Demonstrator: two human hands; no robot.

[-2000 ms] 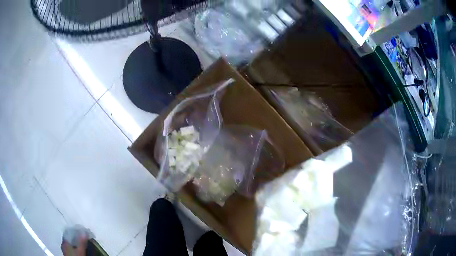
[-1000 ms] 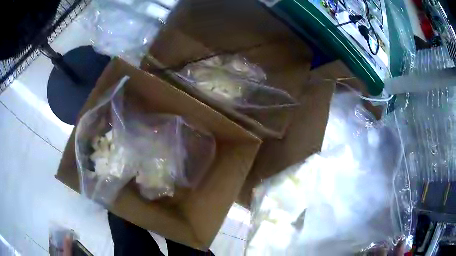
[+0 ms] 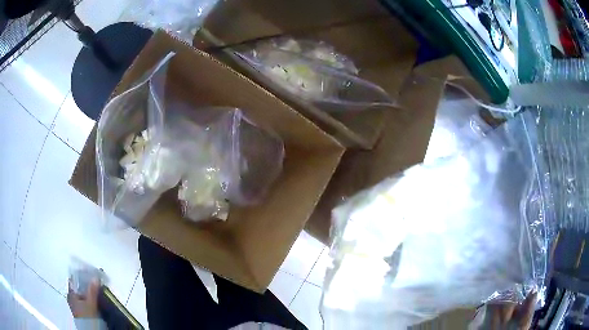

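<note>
My left hand (image 3: 84, 301) is small and partly cut off at the lower left, closed on a dark smartphone (image 3: 120, 309) with a gold-brown edge; something clear and blurred shows at its fingertips. My right hand (image 3: 510, 314) is at the bottom right, mostly hidden, with its fingers at the edge of a large clear poly bag (image 3: 439, 206). The bag holds white parts and glares strongly. Clear bags of cream-white parts (image 3: 139, 161) lie in an open brown carton (image 3: 252, 242) in front of me. Another bag (image 3: 303, 71) lies in the carton behind it.
A black round fan base (image 3: 106, 64) stands on the pale tiles at the upper left. A green-edged bench (image 3: 458, 55) with cables is at the upper right. Clear stacked trays (image 3: 568, 135) stand at the right edge. Dark-clad legs (image 3: 168, 283) show below the carton.
The view has shifted, so the cartons appear farther left and the second carton's bag shows more fully. The large bag's closed edge and my right hand have come into view at the lower right.
</note>
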